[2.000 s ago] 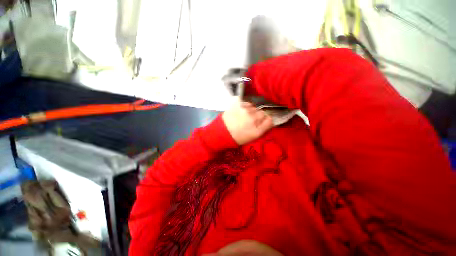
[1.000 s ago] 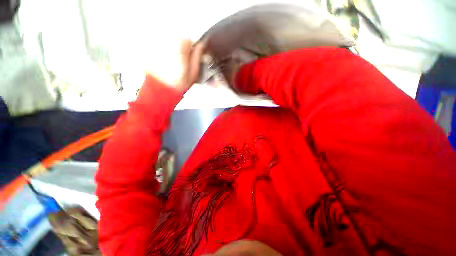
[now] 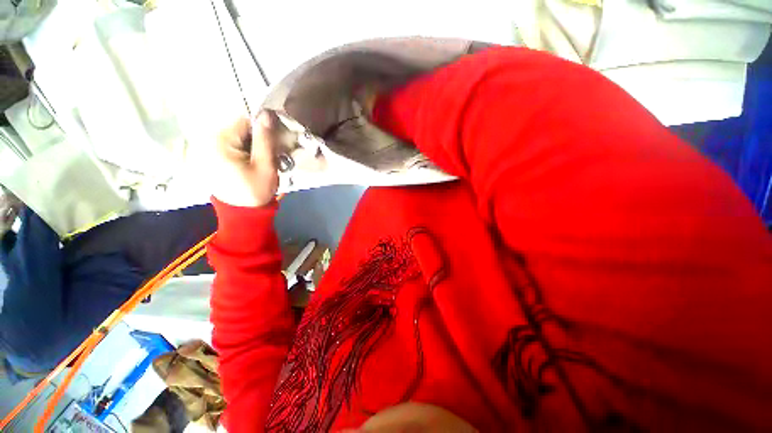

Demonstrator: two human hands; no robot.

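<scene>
A cream bag body lies on its side at the table's near edge, its mouth towards me, with grey-beige lining inside. My left hand grips the left end of the bag's rim, fingers bent over it. Small shiny metal parts show on the bag's pale near side beside my left fingers. My right hand is inside the bag mouth, hidden by the lining and my red sleeve, so whether it holds anything does not show.
Pale bag pieces lie at left and more pale panels at right on the white table. A blue bin is at right. Orange cords run at lower left, near brown cloth and a person's dark blue clothing.
My left hand has moved from near my right wrist out to the left end of the bag rim. The bag mouth now opens towards me, and my right hand has gone inside it.
</scene>
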